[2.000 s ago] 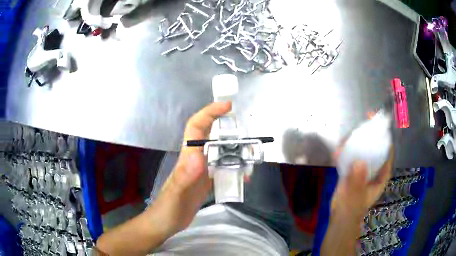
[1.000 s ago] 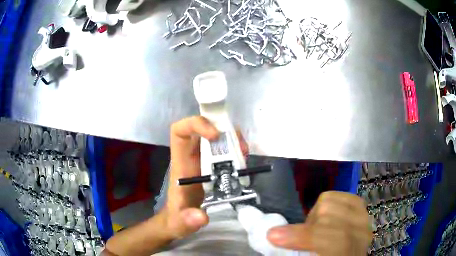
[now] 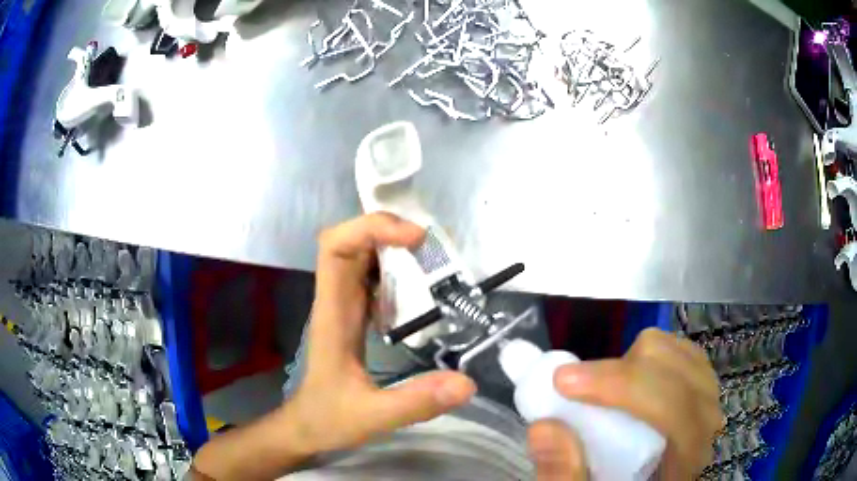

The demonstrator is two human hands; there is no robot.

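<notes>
A white handle assembly (image 3: 399, 197) is held over the lap and the bench's front edge, its hollow rounded end pointing away. A black crossbar (image 3: 507, 275) sticks out on both sides of it, with a dark coil spring (image 3: 464, 305) in the middle. A silver wire bail (image 3: 489, 339) is at the near end. My left hand (image 3: 352, 348) holds the handle from the left, with the thumb near the wire bail. My right hand (image 3: 648, 395) grips a translucent white squeeze bottle (image 3: 587, 413), its nozzle end close to the bail; whether it touches is unclear.
Heaps of bent wire links (image 3: 479, 56) lie at the back of the steel bench (image 3: 235, 188). More handles (image 3: 94, 99) are at the left and right. A pink-red bar (image 3: 767, 181) and a dark rectangle (image 3: 816, 80) lie at right. Blue crates (image 3: 179, 348) packed with handles flank the legs.
The squeeze bottle came from the right to the handle's near end. The handle has tilted, its near end now further right. The left thumb has moved right, beside the bail.
</notes>
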